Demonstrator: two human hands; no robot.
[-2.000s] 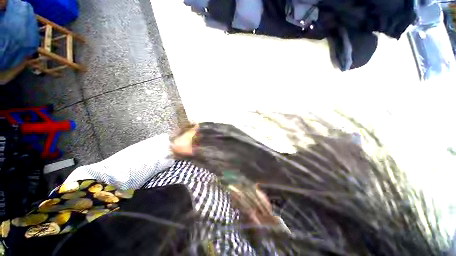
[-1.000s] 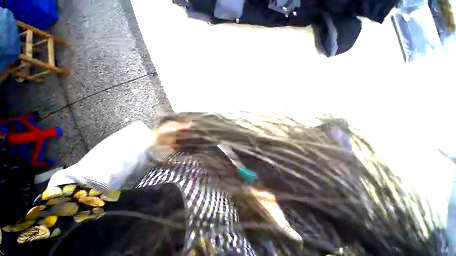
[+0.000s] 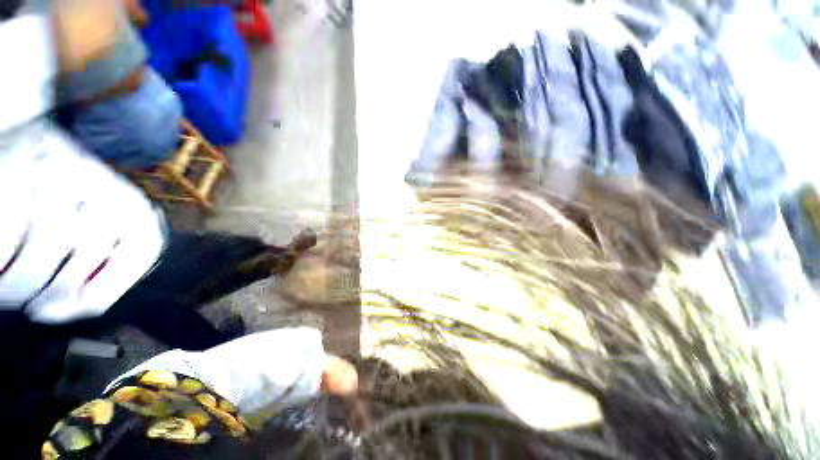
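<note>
My left hand [image 3: 340, 375] is small, blurred and partly covered by hair at the end of my pale sleeve, by the table's near left edge. Whether it holds anything cannot be told. My right hand is not visible; hair covers the lower middle and right. A dark area [image 3: 405, 386] beside my left hand may be cloth or hair. The trouser pile [image 3: 566, 108], dark with grey-blue folded parts, lies on the cream-white table [image 3: 396, 99], its lower edge behind hair.
Shiny polybagged garments [image 3: 760, 180] lie right of the pile. At the left are a person in white and denim [image 3: 63, 225], a wooden stool [image 3: 193, 171], a blue object [image 3: 211, 72] and a red object [image 3: 254, 20]. Grey floor [image 3: 297, 117] runs along the table.
The view has swung; the pile and bags show larger and lower. A person in white has come into view at left. The teal-handled snips and my right hand no longer show.
</note>
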